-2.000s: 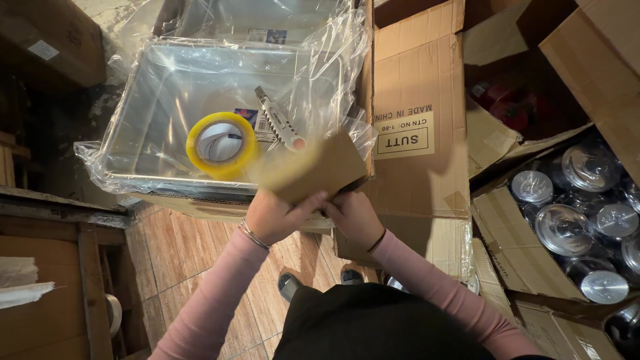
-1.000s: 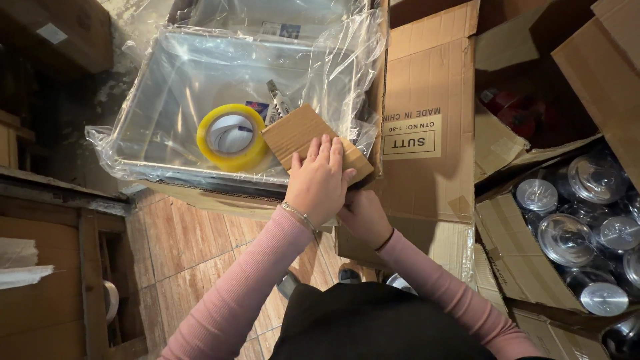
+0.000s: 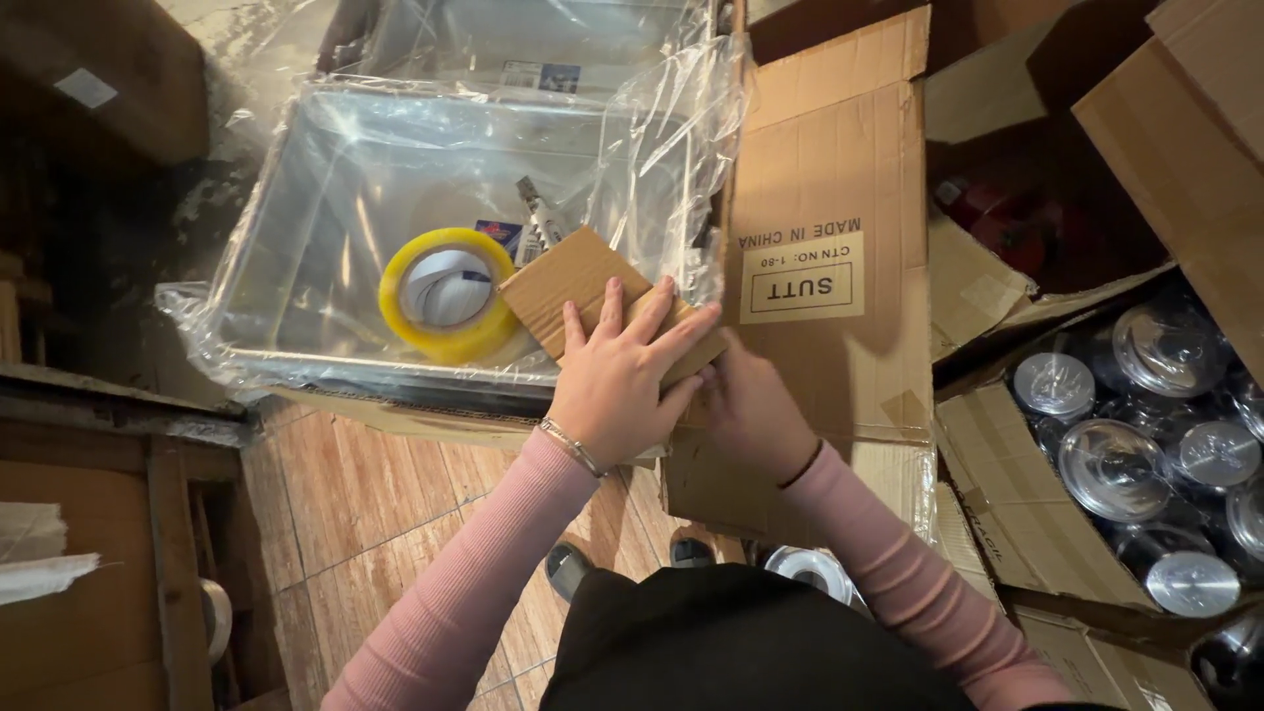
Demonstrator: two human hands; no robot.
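A small folded piece of brown cardboard rests over the near right corner of a plastic-wrapped metal tray. My left hand lies on top of it, fingers spread and pressing down. My right hand is at its right edge, slightly blurred; its fingertips are partly hidden, so its hold on the cardboard cannot be told. Left of the cardboard, inside the tray, lies a roll of tape with a yellow rim. Behind the cardboard a utility knife shows in part, beside a printed label.
An upright cardboard flap with printing stands right of the tray. Farther right, an open carton holds several lidded glass jars. A second wrapped tray is behind. A wooden frame stands at lower left.
Two seconds ago both hands held the cardboard at its near edge, above the tray's near edge. My left hand has since moved onto its top and the cardboard is lower, against the tray corner.
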